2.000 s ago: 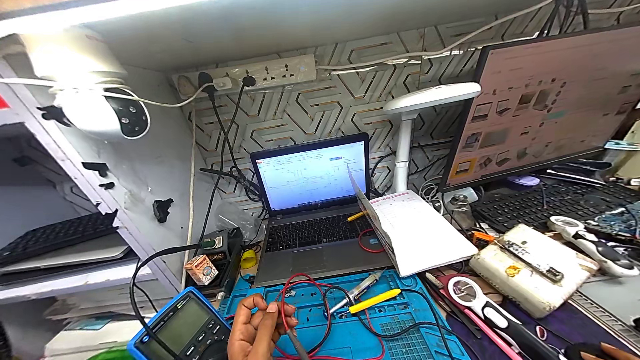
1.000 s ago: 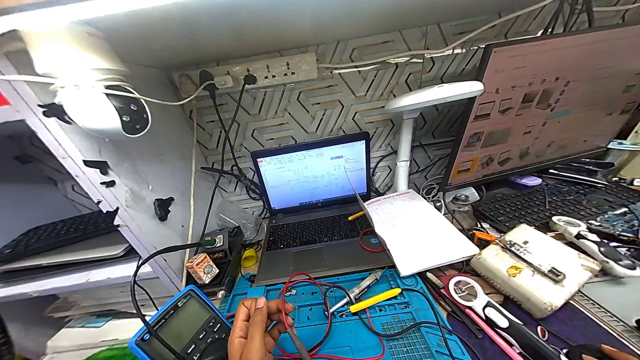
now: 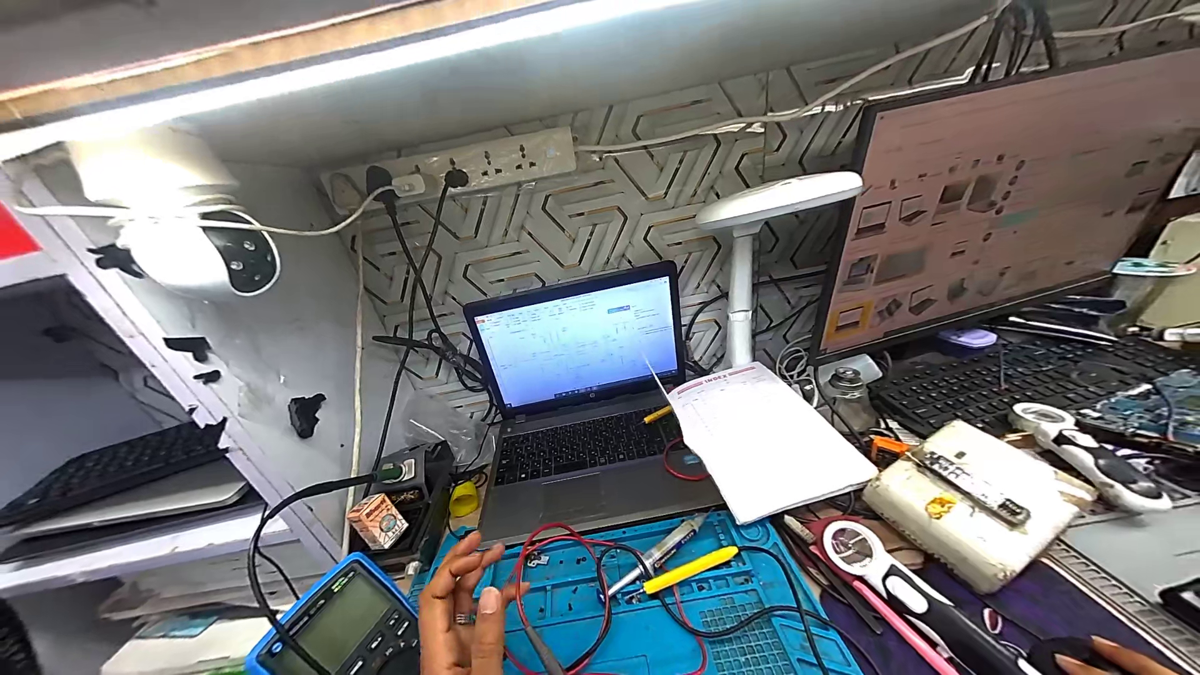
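Note:
My left hand [image 3: 464, 609] is raised at the left edge of a blue silicone work mat [image 3: 647, 637], fingers apart and palm partly up. Beside its fingertips run the red and black test leads [image 3: 605, 562], with a dark probe [image 3: 542, 647] just right of the thumb. A blue-framed multimeter [image 3: 342, 623] lies left of the hand. On the mat rest a yellow pen-like tool [image 3: 692, 570] and a white-and-blue pen [image 3: 667, 551]. My right hand [image 3: 1106, 654] shows only in part at the bottom right corner, its fingers on a dark rounded object that may be a mouse.
An open laptop [image 3: 581, 478] stands behind the mat, a notebook [image 3: 769, 441] partly over its right side. To the right are a magnifier [image 3: 900, 581], a worn white box [image 3: 975, 506], a keyboard [image 3: 975, 384] and a large monitor [image 3: 1003, 197]. A small box [image 3: 377, 520] sits left.
The fingers of my left hand, earlier pinched together by the red lead, have spread apart. The laptop, notebook and pens remain where they were.

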